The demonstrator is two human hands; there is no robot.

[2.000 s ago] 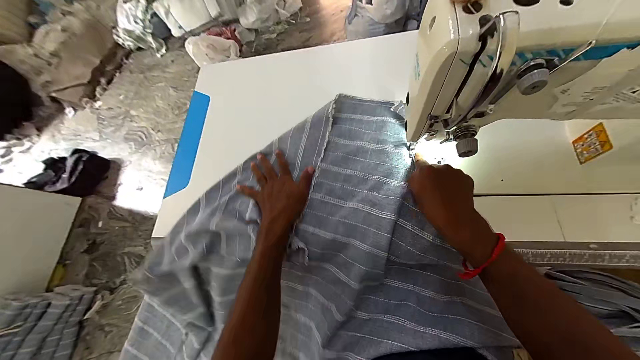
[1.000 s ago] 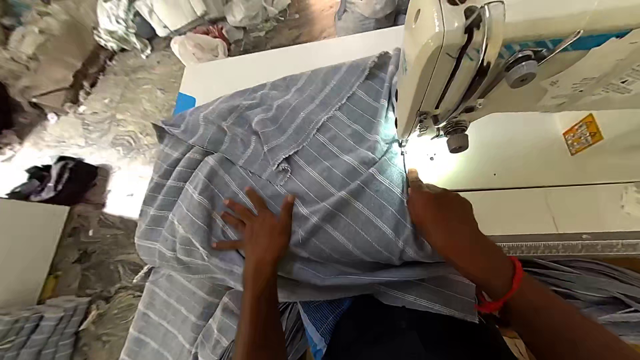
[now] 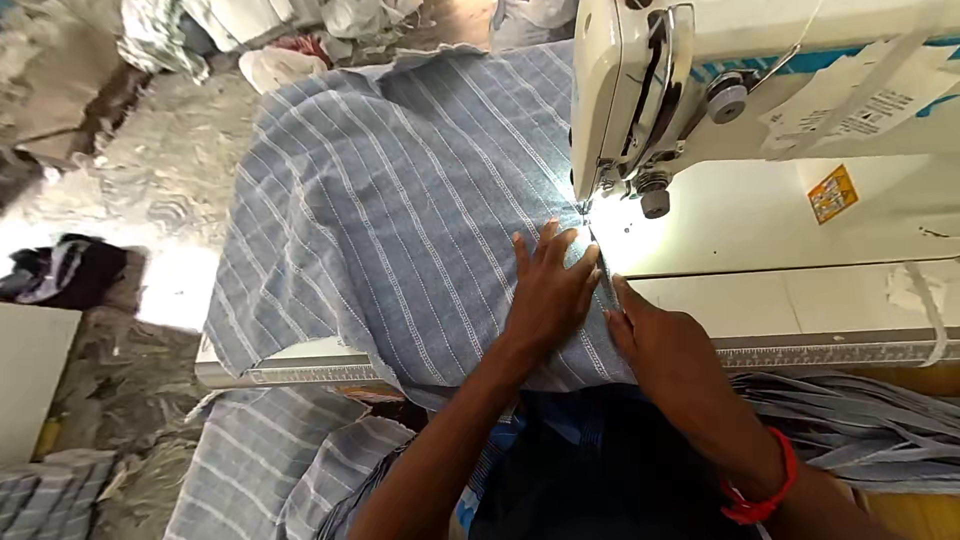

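Observation:
A blue-grey striped cloth [image 3: 420, 202] lies across the sewing table, its right edge under the needle area of a white industrial sewing machine [image 3: 600, 97]. Flat on the cloth, just in front of the lit presser foot [image 3: 585, 206], rests my left hand [image 3: 551, 292] with its fingers slightly spread. My right hand [image 3: 660, 337], with a red string at the wrist, pinches the cloth's right edge between thumb and forefinger, close beside the left hand. The needle tip is too small and bright to make out.
A ruler strip [image 3: 825, 351] runs along the table's front edge. Grey fabric strips [image 3: 862, 427] lie in a bundle at the lower right. More striped cloth [image 3: 247, 465] hangs at the lower left. Plastic bags [image 3: 281, 67] and cloth scraps cover the floor beyond.
The cloth has been turned and spread out over the table's left part. My left hand has moved right, from the cloth's middle to beside the presser foot. My right hand stays at the cloth's edge.

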